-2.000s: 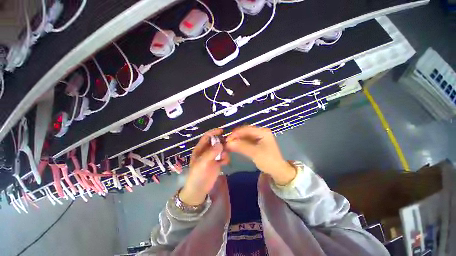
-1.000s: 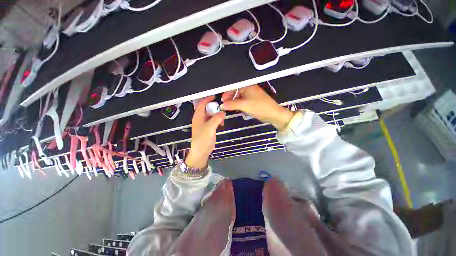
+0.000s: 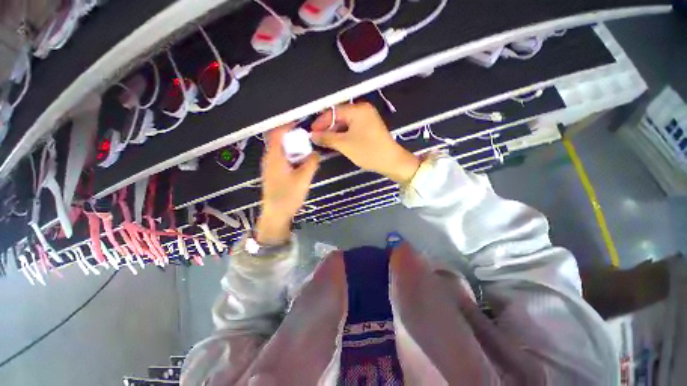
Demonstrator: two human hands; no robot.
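Note:
My left hand (image 3: 285,177) is shut on a small white rounded watch head (image 3: 297,144), held in the fingertips just below the front edge of the upper shelf. My right hand (image 3: 363,139) is beside it with thumb and fingers pinched at the watch head's right side. A thin white cord shows at the right fingertips; the plug itself is hidden. On the shelf above lies a watch head with a dark red face (image 3: 362,44), joined to a white charging lead (image 3: 422,24). A watch head with a green-lit face (image 3: 229,156) lies on the shelf to the left.
White-edged black shelves (image 3: 482,81) run across in tiers. Pink straps (image 3: 135,240) hang from shelf edges at the left. Loose white leads (image 3: 482,115) hang right of my hands. A white tray stack (image 3: 667,139) stands at the far right, beyond a yellow floor line (image 3: 591,197).
Both hands have risen from near my body to the shelf edge, still around the white piece, then shifted slightly left and up in the picture. The head view has also shifted.

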